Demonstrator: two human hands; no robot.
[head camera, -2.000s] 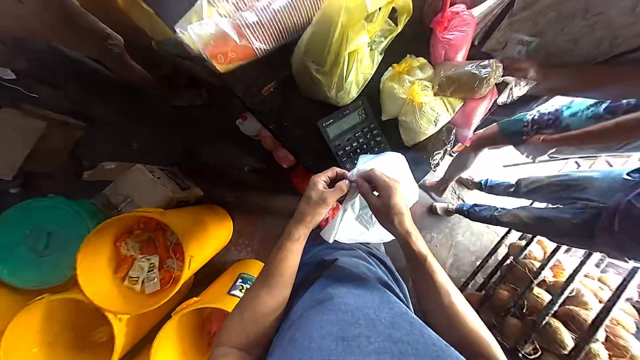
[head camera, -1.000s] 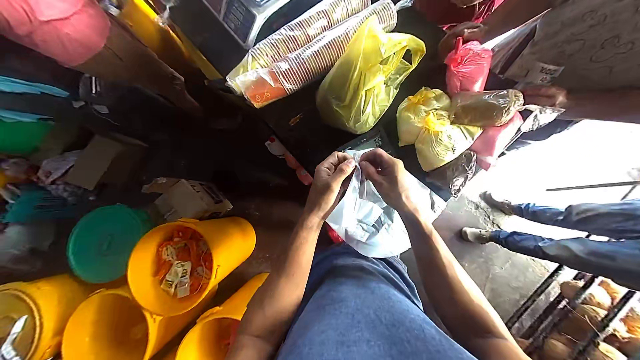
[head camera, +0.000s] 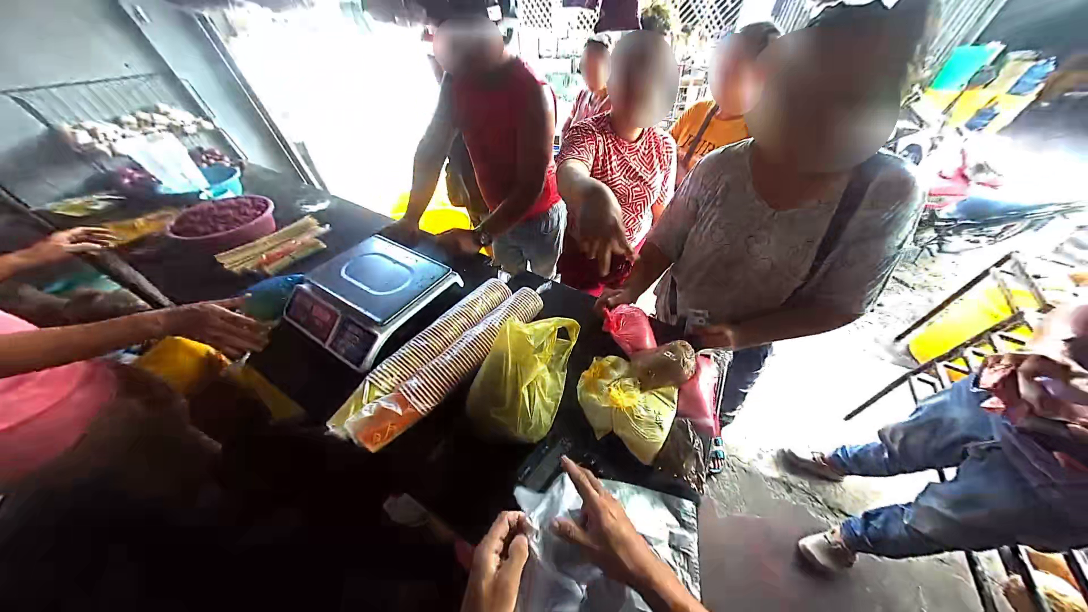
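Observation:
At the bottom centre, my left hand (head camera: 500, 557) pinches the edge of a thin whitish plastic bag (head camera: 565, 565). My right hand (head camera: 605, 527) lies over the same bag with its fingers spread. Just beyond it the calculator (head camera: 544, 463) is partly covered. Farther up stand a yellow plastic carrier bag (head camera: 523, 382), tied yellow bags (head camera: 629, 408), a pink bag (head camera: 631, 330) and a clear bag of brown contents (head camera: 665, 365). Long wrapped stacks of paper cups (head camera: 442, 365) lie left of the carrier bag, beside a weighing scale (head camera: 378, 280).
Several people stand across the dark counter (head camera: 450, 463); one person's hand (head camera: 605, 225) points down. Another person's arms (head camera: 195, 327) reach in from the left. A pink basin (head camera: 223, 223) and a bundle of sticks (head camera: 272, 245) sit at the far left. A metal rack (head camera: 960, 340) stands right.
The view has swung up strongly toward the people and the scale. My right hand, earlier pinching the bag's edge beside my left, now has its fingers spread over it.

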